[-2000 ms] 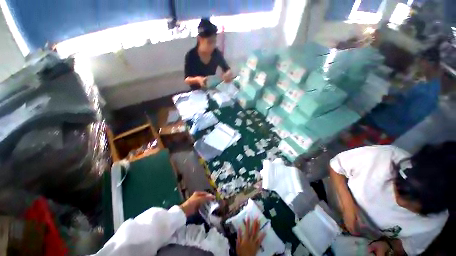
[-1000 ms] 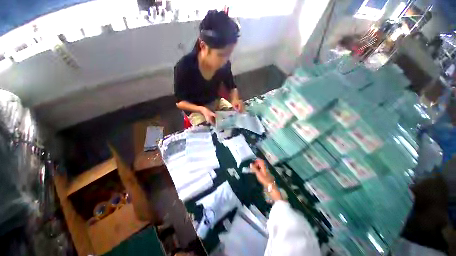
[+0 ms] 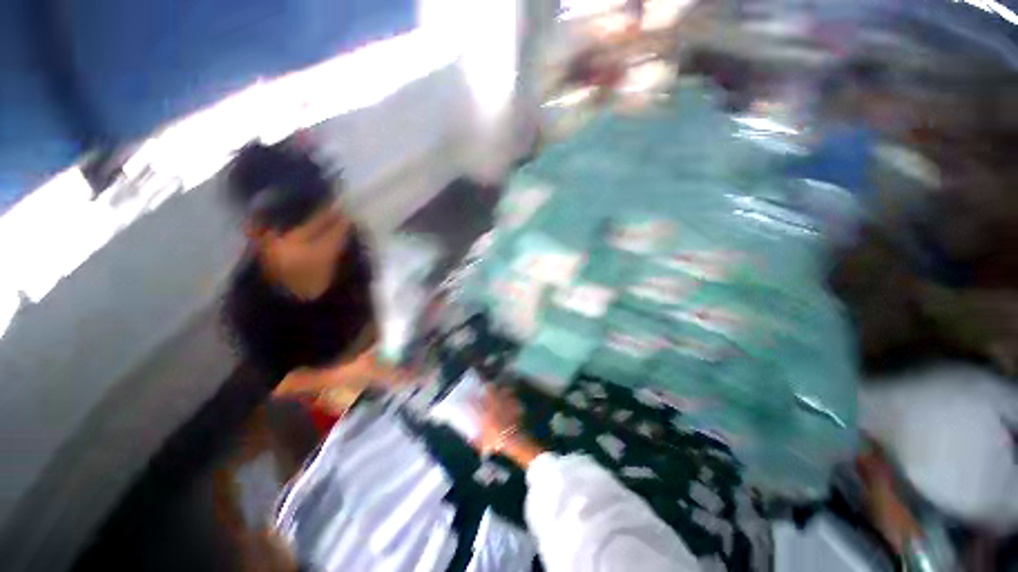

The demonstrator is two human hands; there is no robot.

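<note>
The view is strongly blurred. My right hand, with a white sleeve, reaches over the dark green table. Its fingers meet the right edge of a white parcel; blur hides whether they grip it. My left hand is not in view. White poly mailers lie overlapping left of my forearm. Another white piece lies beside my sleeve at the bottom edge.
Mint-green product cartons are stacked high at the right. A person in black works across the table, holding something pale. Pale scraps litter the table. A white-clothed person is at the right edge.
The view has swung, shifting the person in black and the mailers left. My right hand has moved from beside the parcel to its edge. The person across now holds a pale item up.
</note>
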